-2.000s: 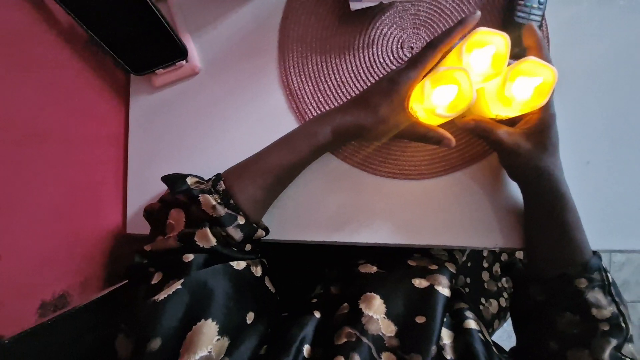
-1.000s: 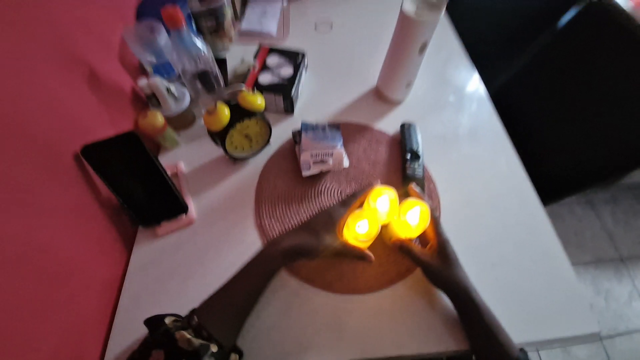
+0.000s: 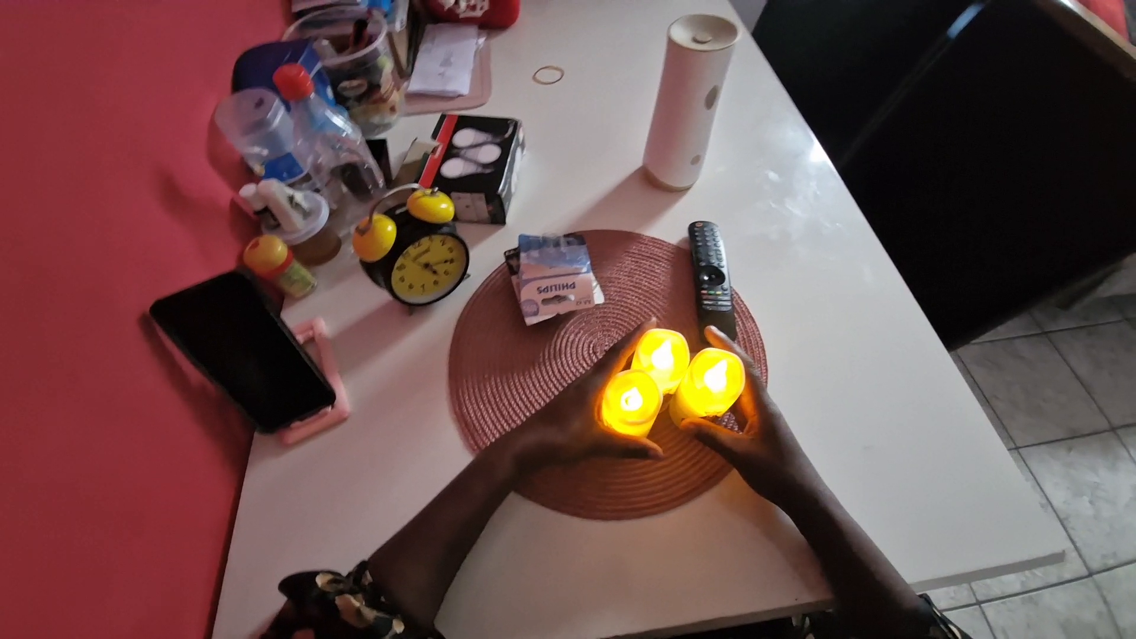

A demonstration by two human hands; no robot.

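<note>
Three glowing LED candles stand close together over the round woven placemat. My left hand (image 3: 577, 408) curves around the left candle (image 3: 631, 403) and the rear candle (image 3: 661, 359), thumb in front and fingers behind. My right hand (image 3: 759, 435) grips the right candle (image 3: 712, 382) between thumb and fingers. A narrow gap shows between the right candle and the left one. Behind them on the placemat (image 3: 515, 382) lie small printed card packages (image 3: 556, 280), and a black remote control (image 3: 711, 277) rests across its right rear edge.
At the left are a phone (image 3: 244, 351) on a pink stand (image 3: 319, 399) and a twin-bell alarm clock (image 3: 429, 266). Farther back stand a black box (image 3: 475, 169), a plastic bottle (image 3: 333, 133), a clear tub (image 3: 355, 62) and a white cylinder (image 3: 688, 106). A dark chair (image 3: 958, 160) is beyond the table's right edge.
The view has swung up to take in more of the table. The right candle touched the others two seconds ago; now a gap separates it from the left one.
</note>
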